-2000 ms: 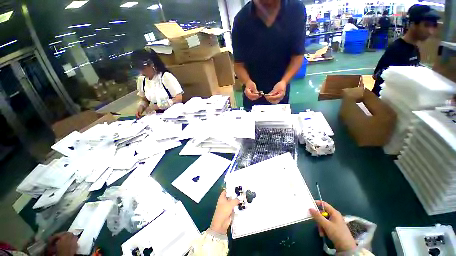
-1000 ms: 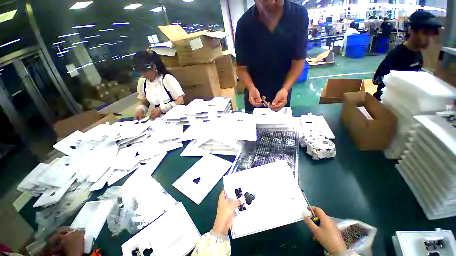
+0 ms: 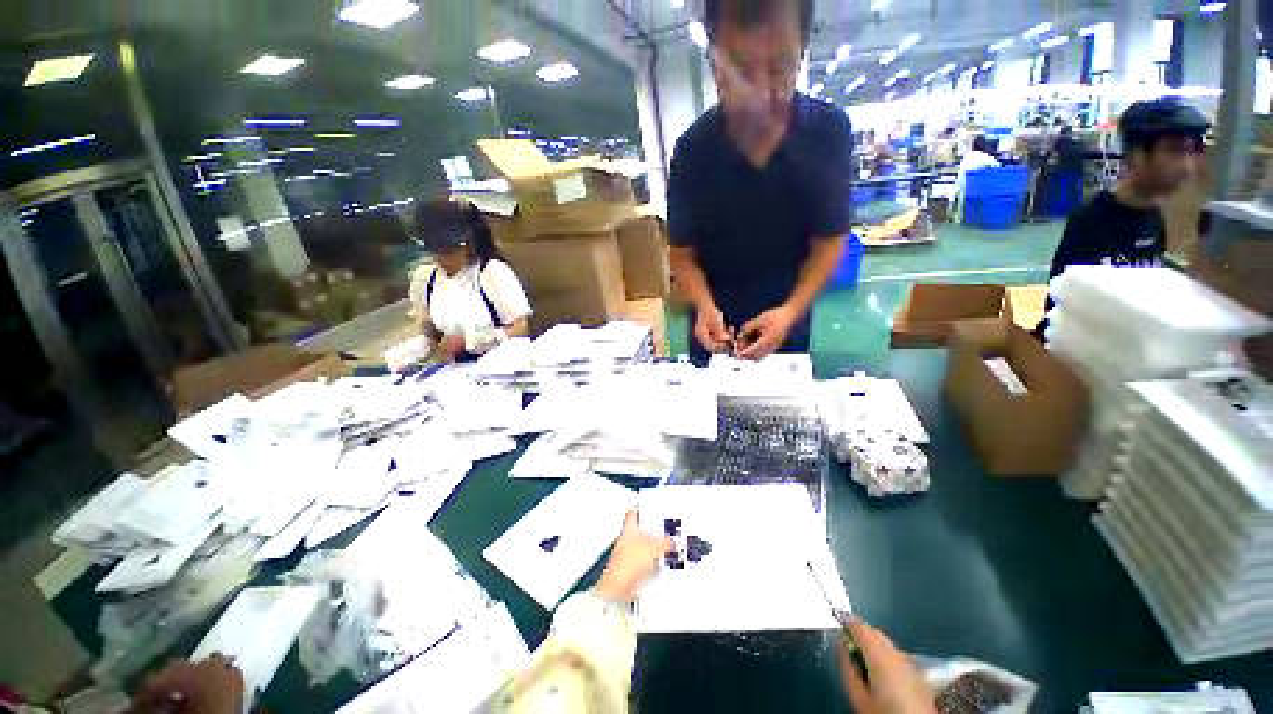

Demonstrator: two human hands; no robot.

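Observation:
A white panel point(image 3: 747, 579) lies in front of me, with a black cutout point(image 3: 700, 550) and small dark components point(image 3: 674, 544) beside it near its left edge. My left hand point(image 3: 635, 558) is on the panel's left edge, fingers at the components. My right hand point(image 3: 882, 675) holds a screwdriver point(image 3: 829, 593) by its handle, the thin shaft pointing up and left over the panel's right edge. An open bag of screws point(image 3: 977, 692) is partly hidden behind my right hand.
Loose white panels point(image 3: 321, 446) and crumpled plastic film point(image 3: 384, 593) lie at left. A blister tray point(image 3: 754, 444) is beyond my panel, a patterned bundle point(image 3: 888, 462) beside it. An open carton point(image 3: 1016, 398) and stacked panels point(image 3: 1180, 516) stand at right. A person point(image 3: 761, 209) stands opposite.
The panel has turned squarer to me and looks flatter. My right hand has left its right edge and moved down, and the screwdriver shaft now shows over the panel. The camera view has tilted up.

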